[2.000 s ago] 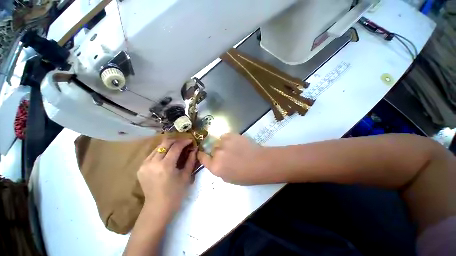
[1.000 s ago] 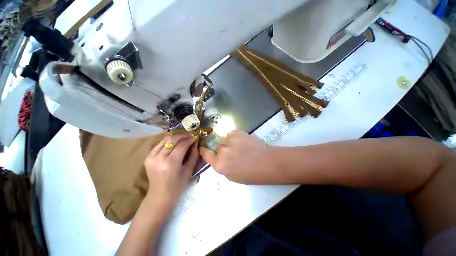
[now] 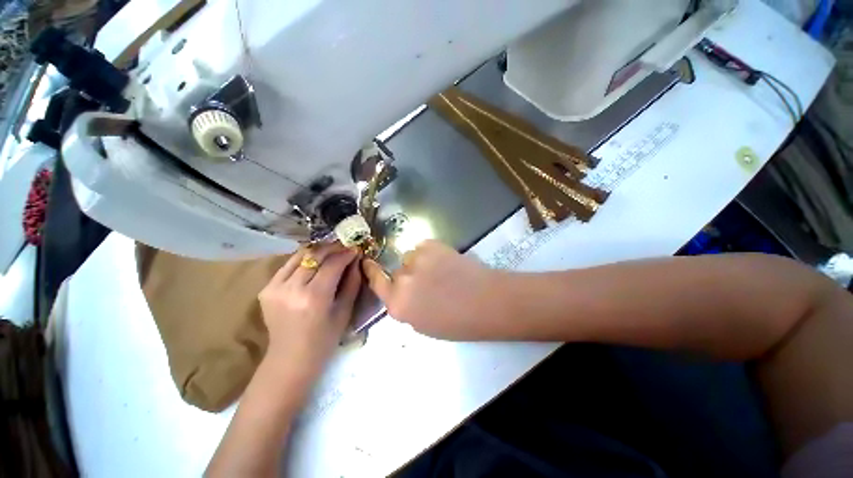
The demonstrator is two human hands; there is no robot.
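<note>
The brown fabric panel (image 3: 210,317) lies on the white table to the left, its upper edge running under the machine head. My left hand (image 3: 313,294) presses on the panel's right end with bent fingers, a yellow ring on one finger. My right hand (image 3: 426,289) is beside it, its thumb and index fingertips pinching at the work edge close to the needle. The presser foot area (image 3: 372,245) is right at the fingertips. What the fingertips pinch is too small and covered to tell clearly. The sewing machine head (image 3: 168,201) hangs over the work.
Spare zippers (image 3: 524,159) lie fanned on the metal bed (image 3: 449,187). Small dark-red snips with a cord (image 3: 730,61) lie at the upper right. A tension dial (image 3: 215,133) is on the machine. A brown pile (image 3: 28,401) stands at the lower left, grey-olive cloth (image 3: 818,177) at the right.
Both hands stay close to the needle; my left hand has its fingertips slightly nearer to the presser foot. The whole view has shifted a little. The panel has moved only slightly, if at all.
</note>
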